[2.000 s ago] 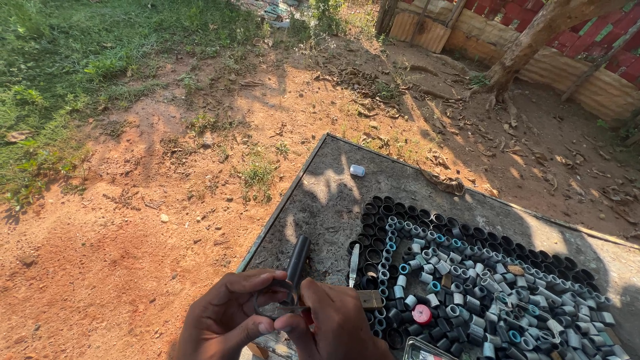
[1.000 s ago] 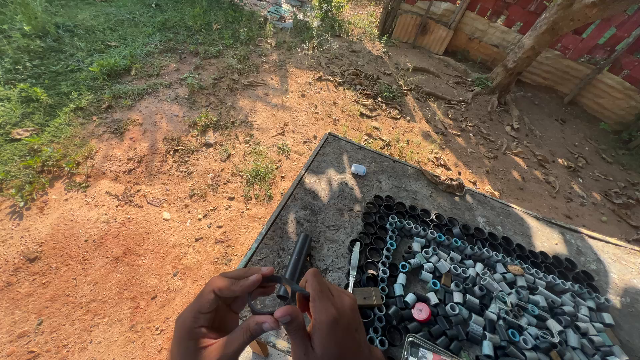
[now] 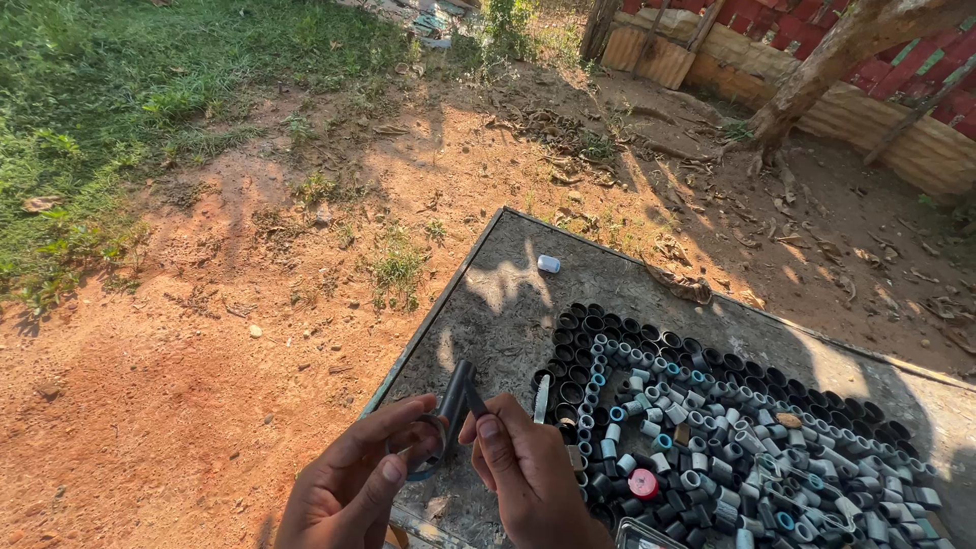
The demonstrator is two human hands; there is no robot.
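My left hand (image 3: 366,473) holds a thin dark ring (image 3: 436,442) between thumb and fingers. Beside it, my right hand (image 3: 511,465) pinches a flat dark strip (image 3: 474,395), which lies against a black pipe (image 3: 456,400). The pipe slants up and away between my hands; what supports its lower end is hidden. Just right of my right hand, a serrated blade (image 3: 542,398) rests on the table by the black rings (image 3: 571,393). Many short grey, black and blue pipe pieces (image 3: 698,461) lie heaped inside rows of upright rings.
A worn table (image 3: 496,335) carries a small white case (image 3: 548,264) near its far corner and a dry curled leaf (image 3: 679,284) at its far edge. A red cap (image 3: 643,483) and a clear container (image 3: 644,534) are among the pipe pieces. A tree trunk (image 3: 801,84) stands beyond.
My right hand has moved a little to the right, and the dark strip in it now shows upright beside the pipe. My left hand has opened somewhat around the ring.
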